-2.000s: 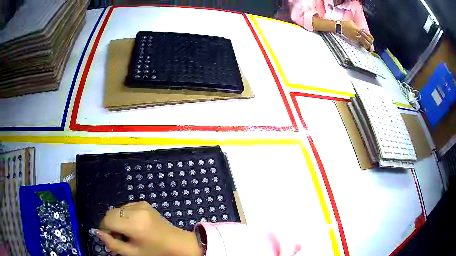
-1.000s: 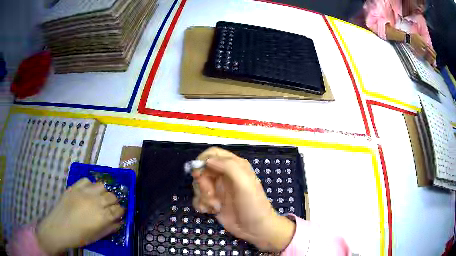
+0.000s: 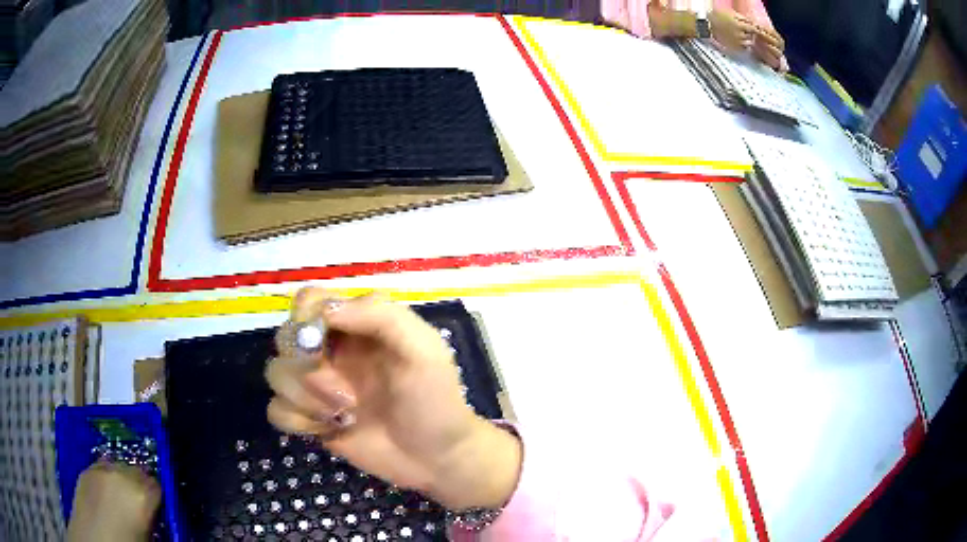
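My right hand [image 3: 387, 397] is raised over the near black blister tray [image 3: 217, 386]. Its fingertips hold a small cylindrical workpiece [image 3: 310, 337] with its white round end facing me. Many tray pockets show silver round tops; my hand hides part of the tray. My left hand [image 3: 115, 503] reaches into the blue parts bin [image 3: 172, 498] at the lower left, over the small shiny metal parts [image 3: 133, 450]. Its fingertips are hidden, so I cannot tell whether it grips a part. The slotted holding board [image 3: 37, 413] lies left of the bin.
A second black tray [image 3: 382, 127] lies on a cardboard sheet [image 3: 239, 201] farther off. Stacked boards [image 3: 80, 116] stand far left. More white boards [image 3: 822, 233] lie at the right. Another person's hands [image 3: 748, 40] are at the top right. Coloured tape marks the bench.
Since one second ago the view has shifted, so the bench things sit farther left. My right hand still holds the workpiece, now with its end facing me. My left hand remains in the bin.
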